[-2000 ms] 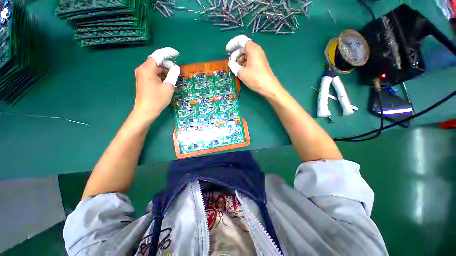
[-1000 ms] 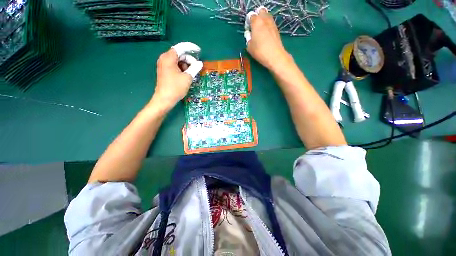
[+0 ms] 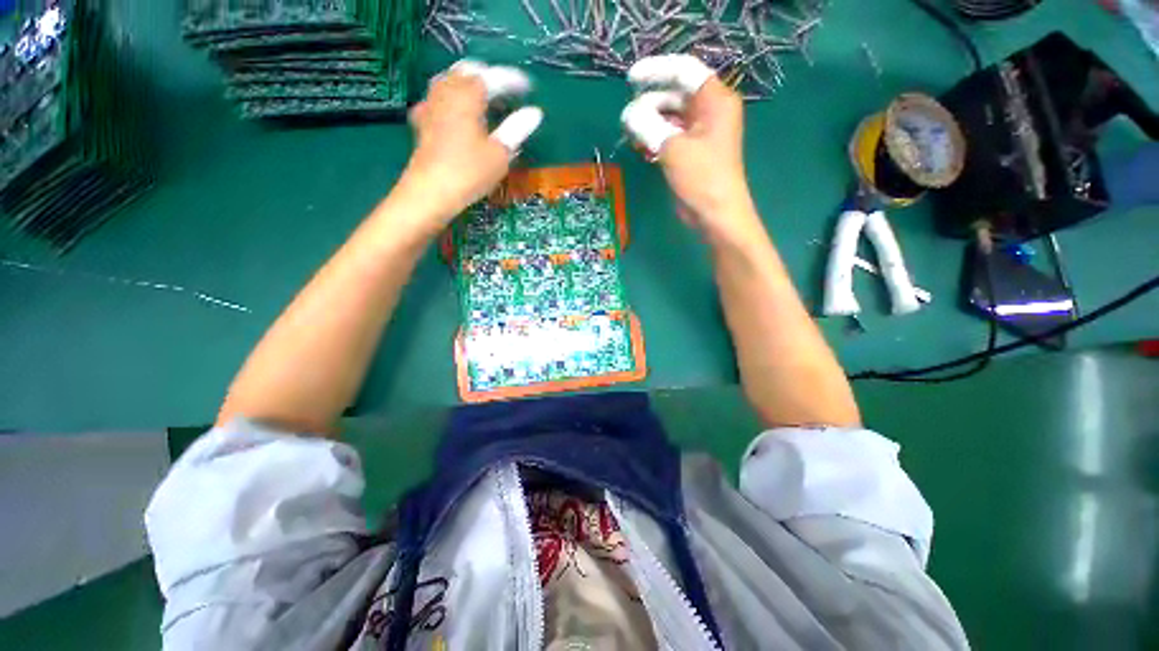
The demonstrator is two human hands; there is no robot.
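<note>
A green circuit board panel (image 3: 540, 274) lies on an orange fixture plate (image 3: 550, 390), with a bright reflection on its near rows. A thin coil part (image 3: 599, 168) juts past the panel's far right edge. My left hand (image 3: 460, 131), with white finger cots, is beyond the panel's far left corner; its fingers are blurred and apart, with nothing visible between them. My right hand (image 3: 697, 134), also with finger cots, is beyond the far right corner with thumb and finger curled close; whether it holds a coil part is unclear. The loose coil pile (image 3: 636, 32) lies beyond it.
Stacked panels stand at the far left (image 3: 57, 127) and far side (image 3: 305, 57). At right are a solder reel (image 3: 921, 143), white-handled cutters (image 3: 874, 261), a black box (image 3: 1030, 140), a small black device (image 3: 1021, 290) and black cables. A thin wire (image 3: 153, 286) lies at left.
My left hand has moved away from the panel's far edge and opened its fingers. My right hand went out to the coil pile and has come slightly back. The coil part at the far right edge now shows.
</note>
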